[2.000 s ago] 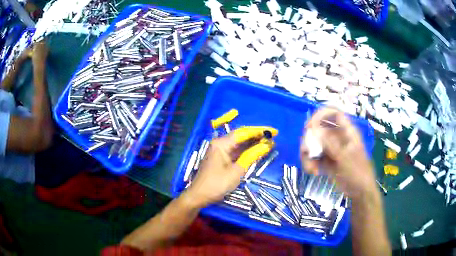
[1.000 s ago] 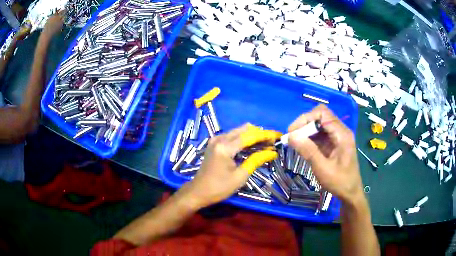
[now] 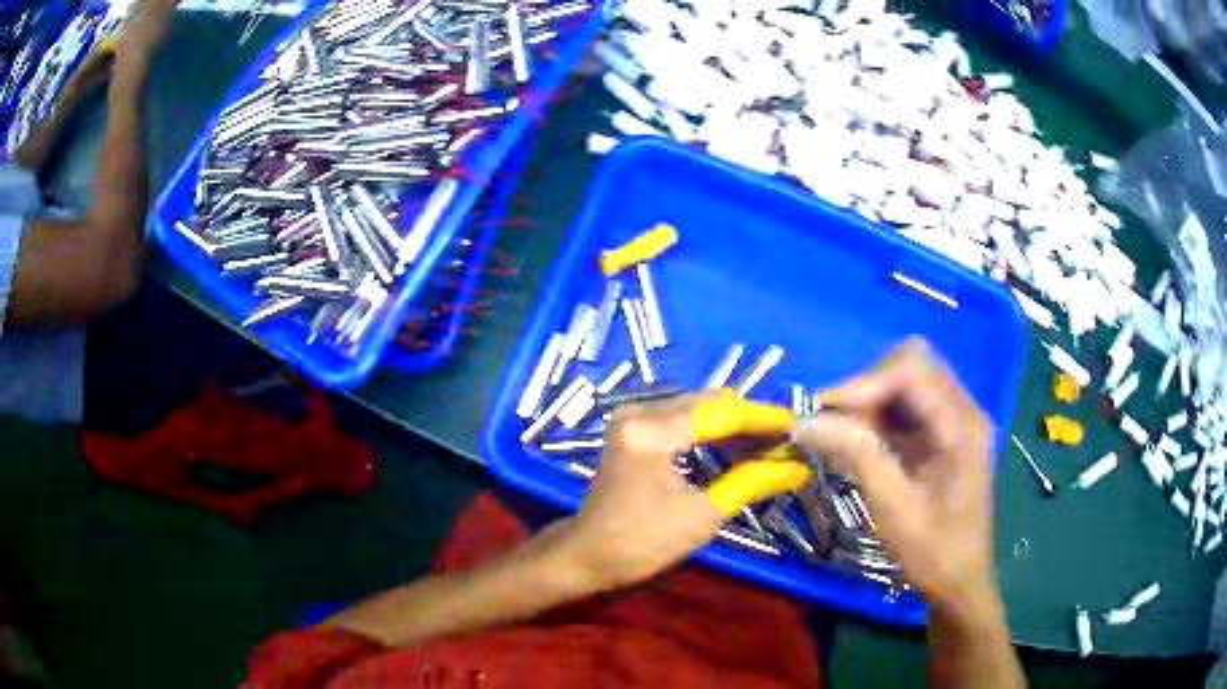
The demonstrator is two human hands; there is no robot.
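Note:
My left hand (image 3: pixel 659 491), with yellow finger cots on two fingers, is over the near blue tray (image 3: pixel 794 202). Its fingers close around a mostly hidden piece with a small silvery part showing. My right hand (image 3: pixel 922 464) is blurred, its fingertips meeting the left fingertips at that piece; whether it grips anything is hidden. Silver metal tubes (image 3: pixel 643 316) lie loose in the tray's left and near parts, partly under my hands. One thin pale tube (image 3: pixel 924 288) lies near the far right rim. A loose yellow finger cot (image 3: pixel 638 249) lies at the tray's far left.
A heap of white sleeved pieces (image 3: pixel 861 128) lies beyond the tray. A left parts tray (image 3: pixel 343 373) is full of silver tubes, with red wires beside it. Loose yellow cots (image 3: pixel 1063 429), a thin pin (image 3: pixel 1033 464) and scattered white pieces lie right. Another person's arm (image 3: pixel 115 202) is left.
The white piece with a red wire, seen in my right hand a second ago, is no longer clearly visible. My right fingers have closed in at the left fingertips. The view has shifted.

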